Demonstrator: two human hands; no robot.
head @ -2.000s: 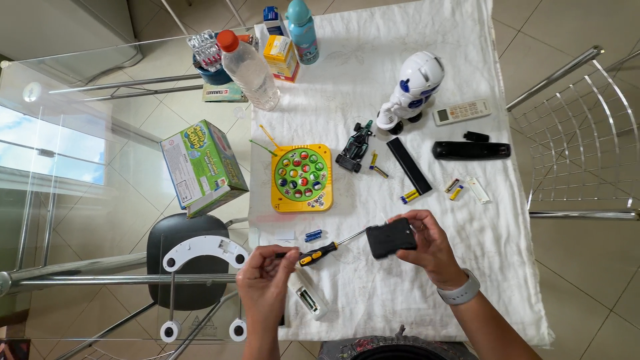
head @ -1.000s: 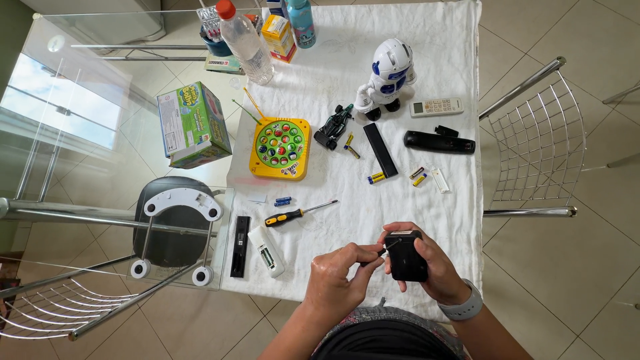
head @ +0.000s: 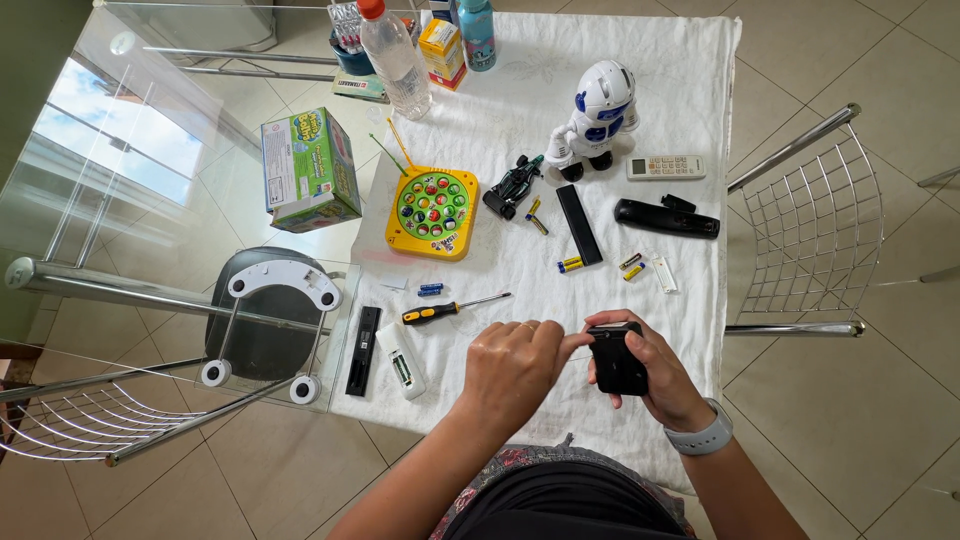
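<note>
A small black plastic case (head: pixel 619 366) is held in my right hand (head: pixel 660 367), near the front edge of the cloth. My left hand (head: pixel 517 367) reaches one finger to the upper left corner of the case; its other fingers are curled, and whether they hold anything is hidden. Left of my hands lies a yellow and black screwdriver (head: pixel 431 313), its shaft pointing right. Below it rest a white remote control (head: pixel 401 361) with its battery compartment uncovered and a black plastic strip (head: pixel 363 351). Two blue batteries (head: pixel 430 289) lie above the screwdriver.
Farther back on the white cloth are a yellow fishing game (head: pixel 431 213), a toy car (head: pixel 513 187), a white toy robot (head: pixel 596 120), an air-conditioner remote (head: pixel 666 167), a black remote (head: pixel 667 219) and loose batteries (head: pixel 632 267). A plastic bottle (head: pixel 395 64) and a game box (head: pixel 310 171) stand farther left.
Two seconds ago my left hand held the screwdriver; one second ago it lay on the cloth, as now. My right hand has kept the black case throughout. My left finger has shifted to the case's corner.
</note>
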